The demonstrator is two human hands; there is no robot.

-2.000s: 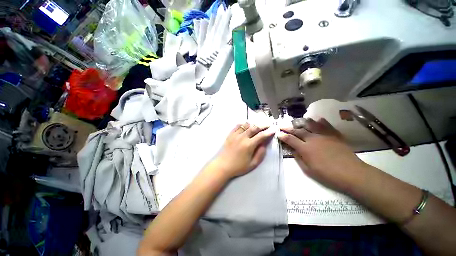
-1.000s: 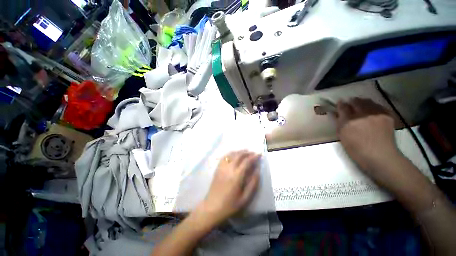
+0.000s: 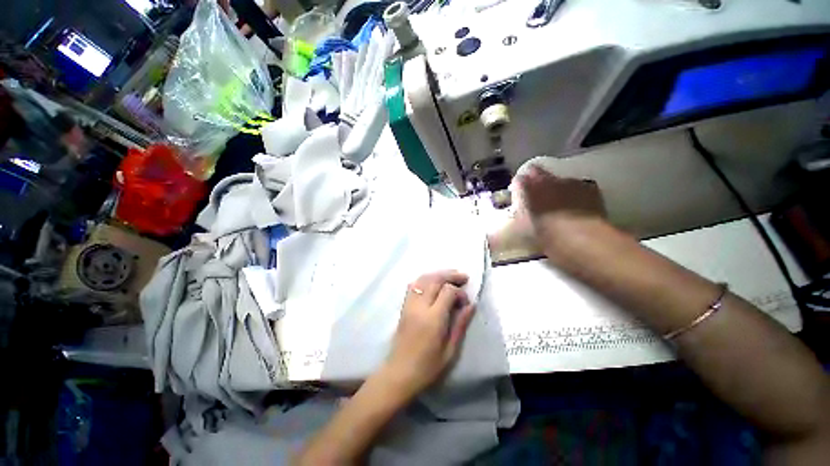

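Note:
The light grey fabric panel point(image 3: 382, 282) lies flat on the machine table, its edge running up to the needle area point(image 3: 482, 193). My left hand point(image 3: 435, 323) rests on the panel below the needle, fingers slightly curled, not pinching it. My right hand point(image 3: 557, 200) is closed just right of the needle under the white machine head point(image 3: 546, 100), slightly blurred. The thread snips are gone from the bed where my right hand gripped them earlier; inside the fist they are hidden.
A crumpled grey bundle point(image 3: 214, 309) lies at left, with more grey pieces point(image 3: 318, 182) behind it. A red plastic bag point(image 3: 156, 189) and a clear bag point(image 3: 214, 77) stand beyond. A black cable point(image 3: 742, 205) crosses at right. A printed ruler point(image 3: 592, 341) runs along the front edge.
My right hand left the fabric, reached right to the snips, then came back left to the needle area. My left hand slid down the panel, away from the needle, and now stays there.

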